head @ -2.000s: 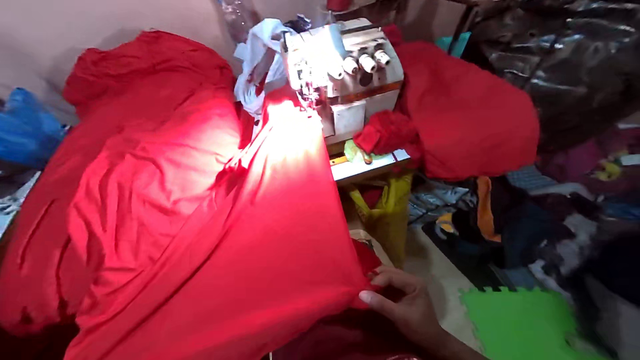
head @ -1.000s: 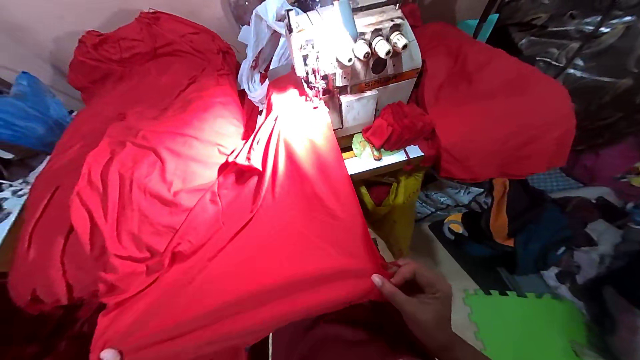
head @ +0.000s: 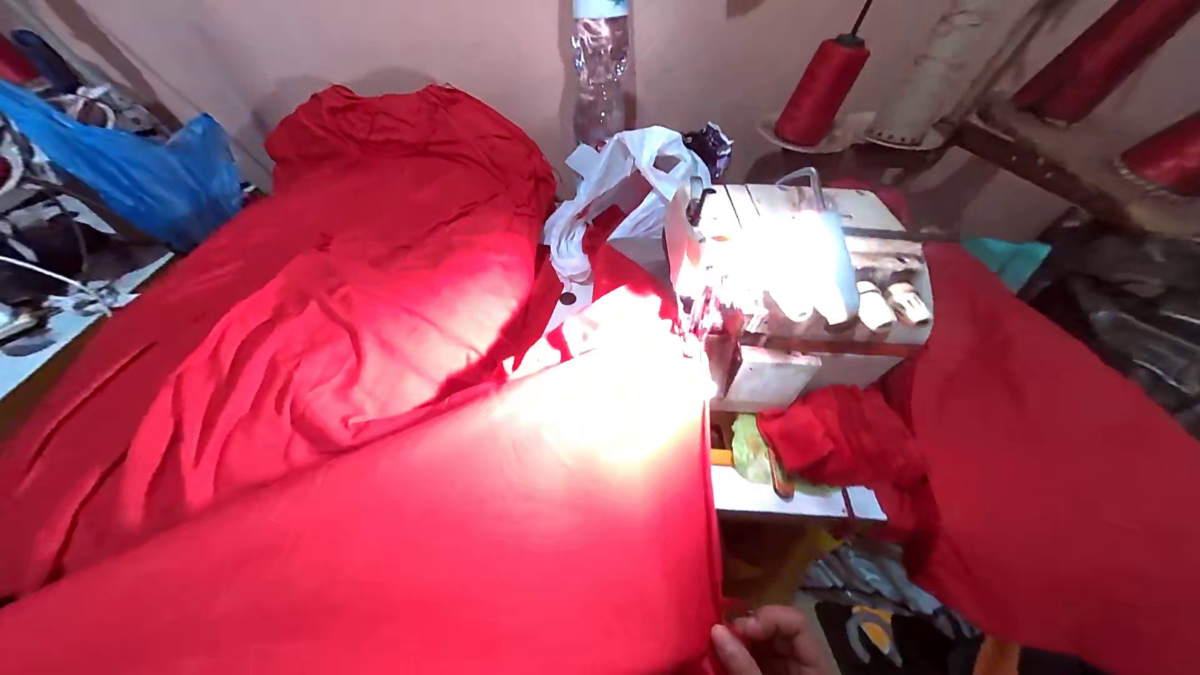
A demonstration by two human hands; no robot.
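Note:
My right hand [head: 773, 642], at the bottom edge of the view, pinches the right edge of a large red fabric [head: 450, 525] between thumb and fingers. The fabric stretches from there up to the needle area of a white overlock sewing machine [head: 797, 272], where a lamp's glare washes out the detail. More red fabric [head: 375, 234] lies heaped to the left, and another red piece [head: 1031, 422] hangs at the machine's right. A small red cloth bundle [head: 839, 436] rests on the table edge below the machine. My left hand is out of view.
Behind the machine are a white plastic bag [head: 628, 178], a clear plastic bottle [head: 600, 75] and a red thread cone [head: 822, 89]. A blue plastic bag [head: 159, 178] lies at the left. Clothes [head: 881, 628] are piled below on the right.
The view has tilted up and come closer to the machine. The front fabric now lies flatter and straighter along its right edge. Fingertips at the lower left a second ago are out of view.

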